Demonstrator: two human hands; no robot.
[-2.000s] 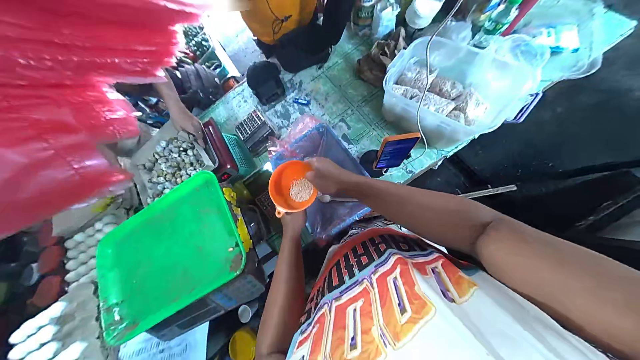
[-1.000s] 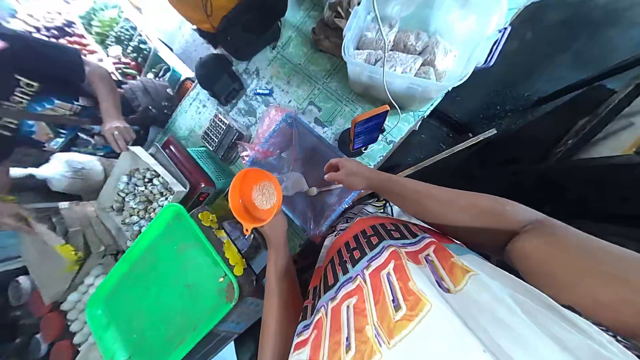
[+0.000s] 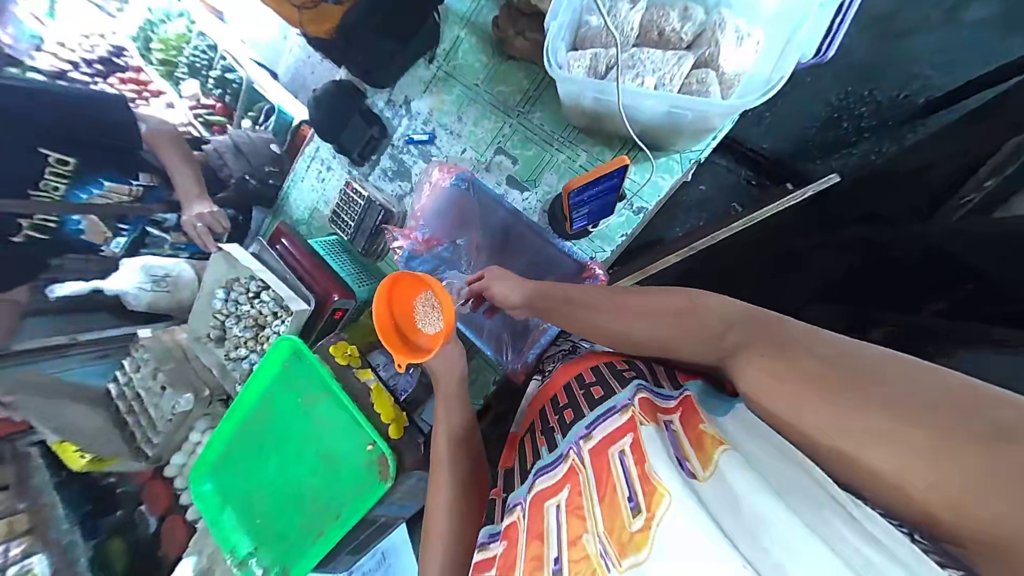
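Note:
My left hand [image 3: 446,358] is mostly hidden under an orange plastic funnel [image 3: 392,316], which it holds up with pale grains [image 3: 428,312] inside. Just right of the funnel's rim, my right hand [image 3: 498,291] has its fingers bent over a clear plastic piece, perhaps a bag; whether they grip it cannot be told. Beneath both hands lies a stack of clear plastic bags [image 3: 512,232] in a blue and pink wrapper. A green tray [image 3: 292,472] is at the lower left, apart from the hands.
An orange-cased phone [image 3: 596,196] stands beyond my right hand, near a tub [image 3: 640,120] of packed bags. A calculator [image 3: 352,210], a teal basket [image 3: 346,264] and a red scale [image 3: 308,272] are left of the bags. Another person's hand [image 3: 204,222] rests by a carton of small eggs [image 3: 248,320].
Two seconds ago my right hand was at the funnel's rim; a second ago it was over the bags, farther from the funnel. It is now close beside the funnel again.

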